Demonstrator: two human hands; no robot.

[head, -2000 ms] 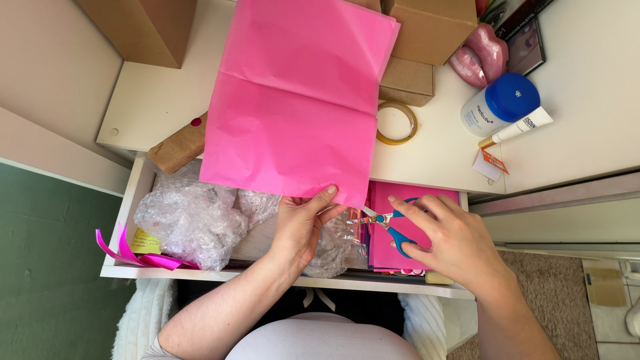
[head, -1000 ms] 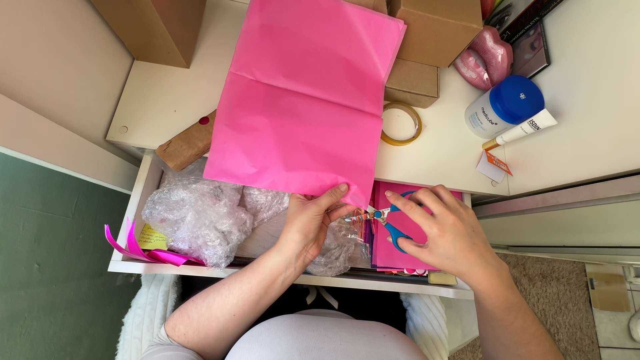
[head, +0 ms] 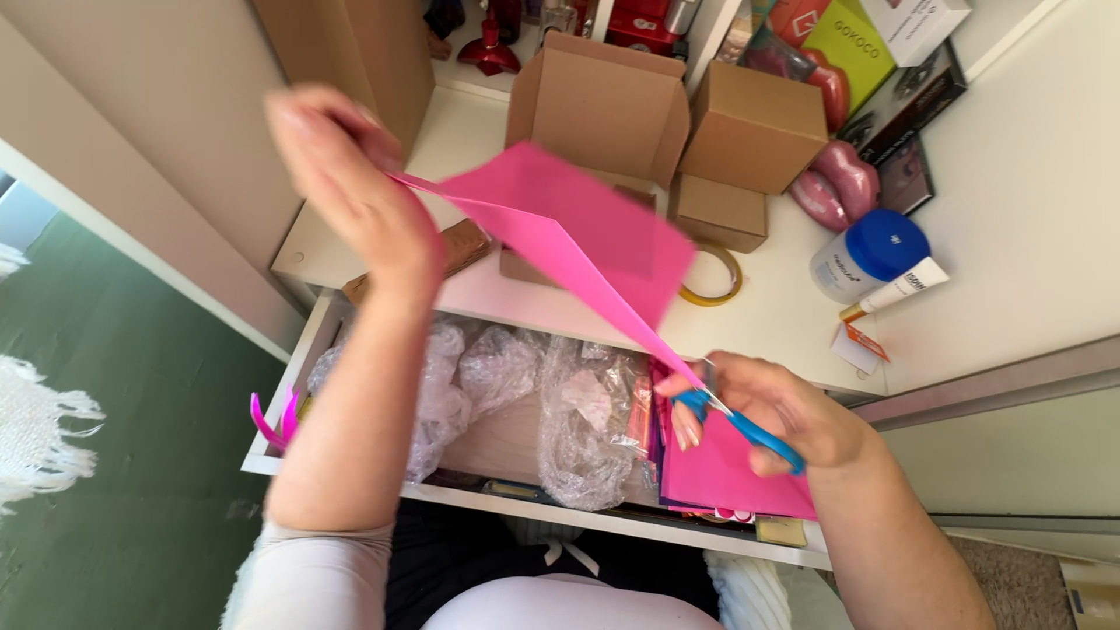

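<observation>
My left hand (head: 354,188), raised at the upper left and blurred, grips one end of a folded sheet of pink tissue paper (head: 577,227). The sheet slants down to the right, above a cardboard box (head: 604,109) with its lid up. My right hand (head: 774,407) holds scissors with blue handles (head: 766,440) at the paper's lower right corner; the blades are mostly hidden by the fingers and the paper. Below them, more pink paper (head: 735,477) lies in the right part of the open drawer, beside clear bubble wrap (head: 586,437).
The drawer's front edge (head: 612,529) runs close to my body. On the shelf are a roll of yellowish tape (head: 713,276), a brown paper-wrapped piece (head: 464,248), closed cardboard boxes (head: 752,122), a blue-lidded jar (head: 875,254), a small tube (head: 897,293) and pink lip-shaped objects (head: 836,186).
My left hand has moved from the paper's lower edge up to the left, and the sheet now hangs folded and slanted. The box with its lid up has come into sight. The scissors remain in my right hand.
</observation>
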